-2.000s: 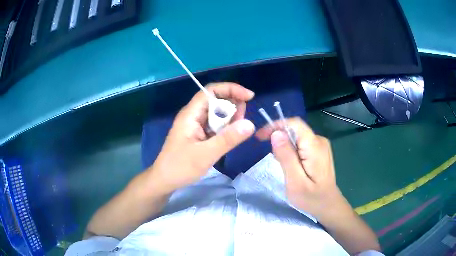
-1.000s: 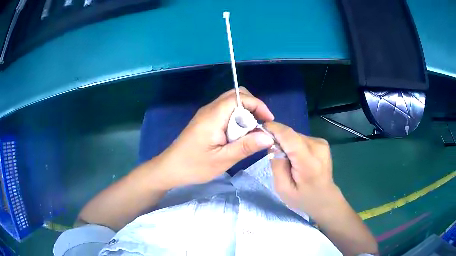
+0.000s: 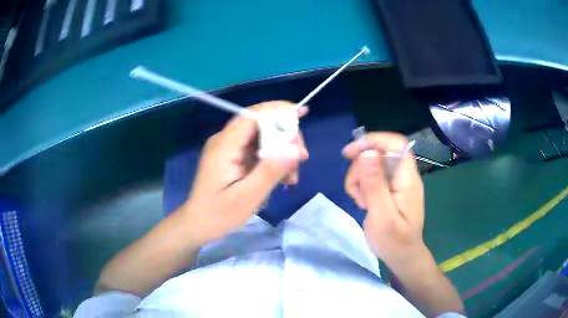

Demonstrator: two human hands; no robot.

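Note:
My left hand (image 3: 233, 158) is closed on a white collar (image 3: 278, 131), held by thumb and fingers above my lap. Two thin white arms spread from the collar: one (image 3: 193, 92) points up and left, the other (image 3: 330, 79) points up and right. My right hand (image 3: 389, 180), to the right and apart from the collar, holds some thin arms (image 3: 392, 163); their tips show at the fingers and they are blurred. How many it holds I cannot tell. Any tube below the collar is hidden in my left fist.
The teal bench (image 3: 268, 37) crosses the top. A left black tray (image 3: 124, 30) holds several pale units in a row. A right black tray (image 3: 439, 46) reaches the bench edge, above a silver stool (image 3: 472, 121). A blue perforated basket (image 3: 18, 267) is at lower left, a clear box (image 3: 540, 301) at lower right.
The collar now carries a second arm, pointing up and right; the first has swung to the left. My right hand has moved away from the collar to the right.

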